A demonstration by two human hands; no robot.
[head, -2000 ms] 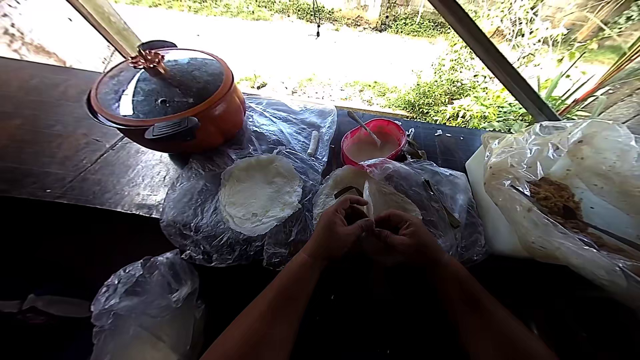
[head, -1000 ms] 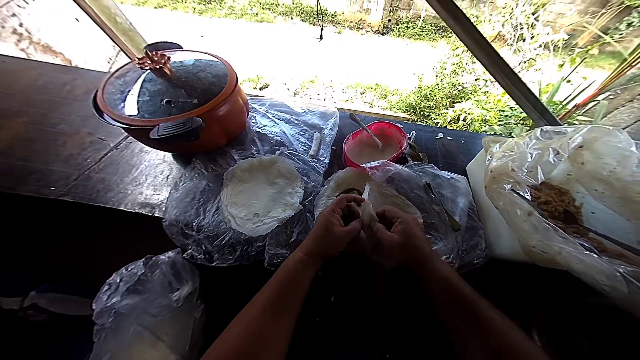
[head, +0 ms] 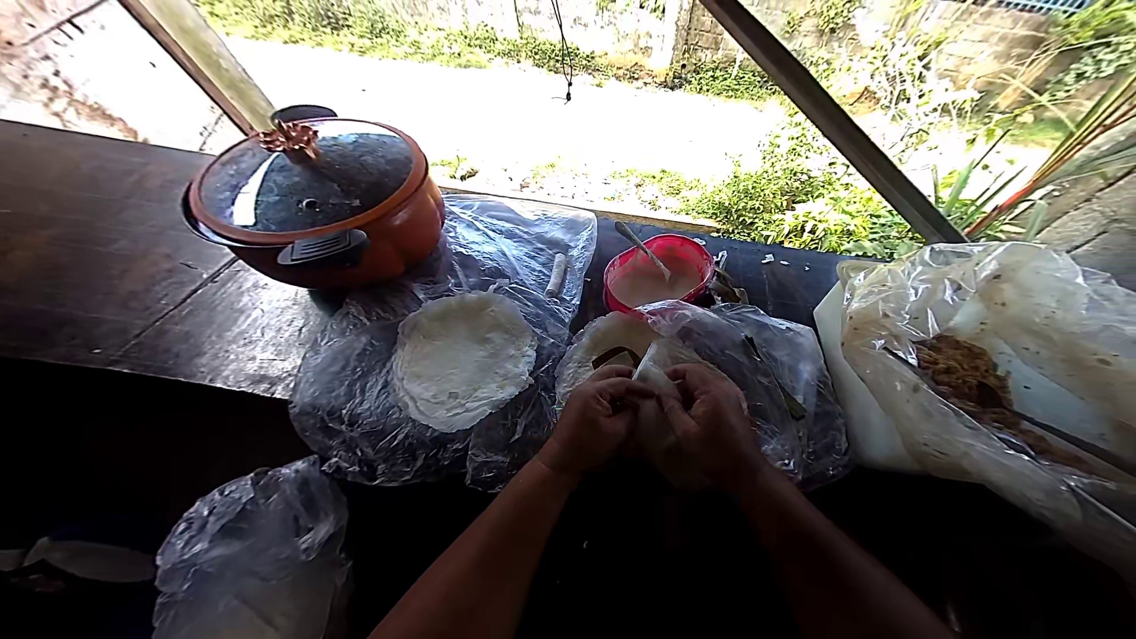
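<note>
My left hand [head: 603, 417] and my right hand [head: 706, 422] are close together at the table's near edge, both pinching a thin whitish wrapper sheet [head: 655, 368] that hangs between them. Behind them a round pale wrapper [head: 612, 337] lies on clear plastic, with a dark strip on it beside my left fingers. To the left, a stack of round white wrappers [head: 465, 359] rests on a plastic bag [head: 355, 390]. Beyond my hands stands a red bowl [head: 612, 293] of pale, thick liquid with a metal spoon [head: 645, 251] leaning in it. A small white roll [head: 556, 275] lies on the plastic.
An orange pot [head: 399, 235] with a glass lid stands at the back left. On the right, a plastic-lined white container [head: 865, 399] holds brown shredded filling [head: 967, 373] and a long utensil. Another plastic bag [head: 253, 550] is at lower left. A slanted dark post [head: 834, 120] rises behind the table.
Both hands have stayed near the same place while their fingers shifted on the sheet. More of the pale sheet now shows between them and under my right hand.
</note>
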